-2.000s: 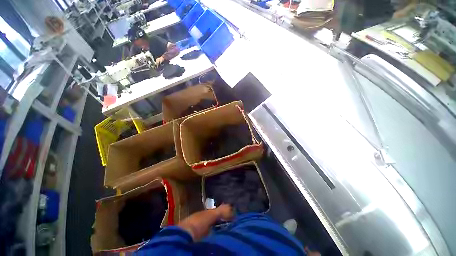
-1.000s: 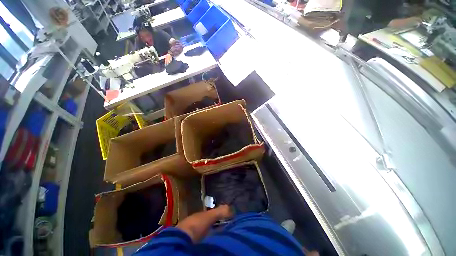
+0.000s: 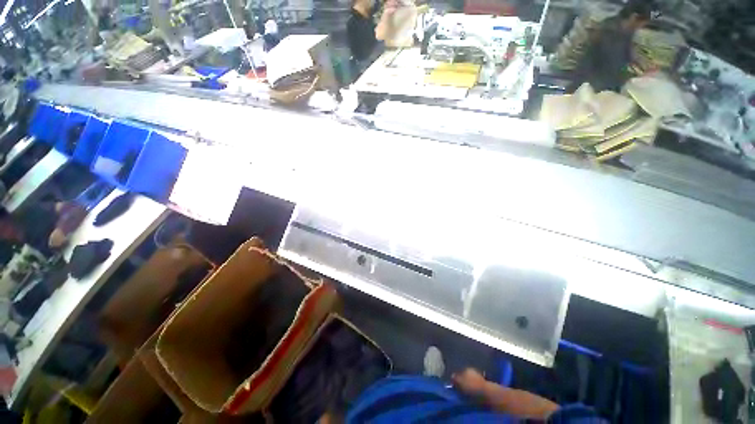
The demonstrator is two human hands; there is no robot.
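Note:
A carton of dark soft pieces [image 3: 335,368] stands at the bottom centre, against my blue shirt. A larger open carton with a red-taped rim [image 3: 219,331] stands left of it and also holds dark contents. My right hand [image 3: 470,383] is low in front of my body, blurred, beside the grey metal flap's lower edge; its grip is unclear. A small strip of skin [image 3: 331,416] at the bottom edge may be my left hand or wrist; the rest is cut off.
A grey metal flap [image 3: 422,281] with a dark slot borders the long white line table [image 3: 372,182]. Blue bins [image 3: 153,166] stand at left. Yellow-edged panel stacks [image 3: 600,120] lie beyond the line. People sit at sewing tables at left and stand across the line.
The view has swung right, so the line table now crosses the frame and the cartons sit lower left. My right hand has come further into view; my left has mostly left it.

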